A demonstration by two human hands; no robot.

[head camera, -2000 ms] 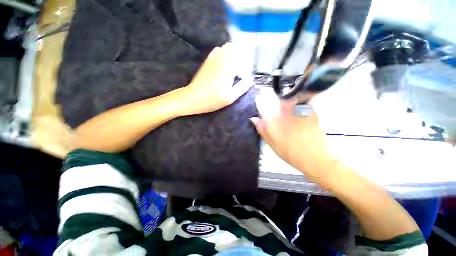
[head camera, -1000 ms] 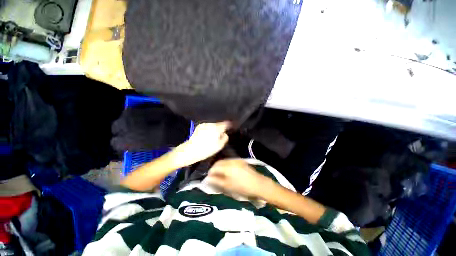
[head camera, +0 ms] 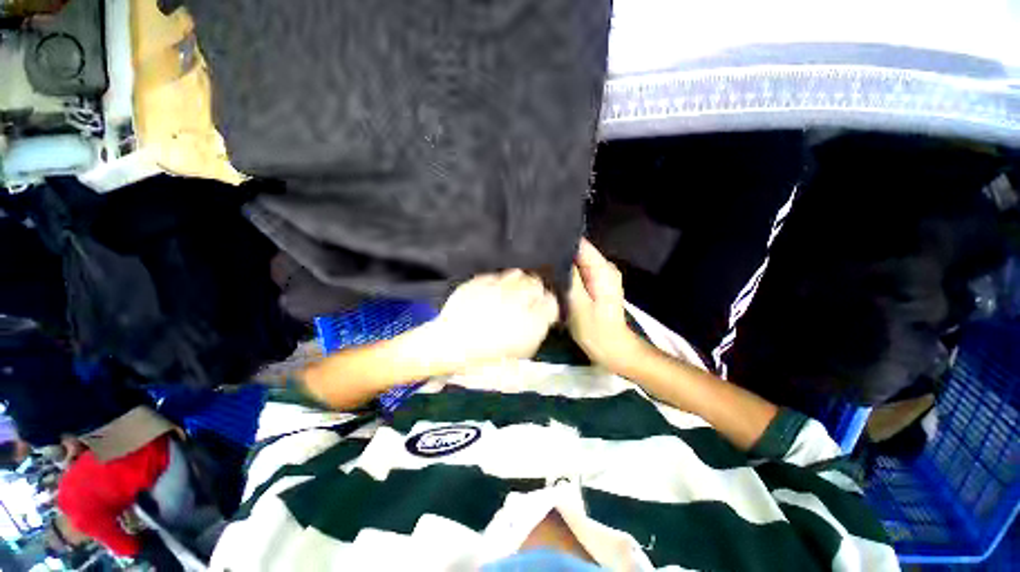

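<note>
A large charcoal garment panel (head camera: pixel 414 134) hangs from the table over its front edge toward my lap. My left hand (head camera: pixel 501 318) is closed on the panel's lower edge near its right corner. My right hand (head camera: pixel 598 304) is beside it, almost touching, and pinches the panel's right edge at the same corner. The right edge looks slightly frayed. The fingertips of my left hand are partly hidden in the cloth.
The white sewing table (head camera: pixel 805 95) has a ruler-like front edge at upper right. Blue crates (head camera: pixel 951 447) stand low on the right and beside my knees. Dark cloth (head camera: pixel 134 279) is heaped at left. A yellow-tan board (head camera: pixel 185 101) is at the table's left end. A twisted white cord hangs at right.
Both hands have left the sewing machine area for the panel's lower end. Since the second frame, my right hand has moved up to the panel's edge. The view has turned down toward the lap.
</note>
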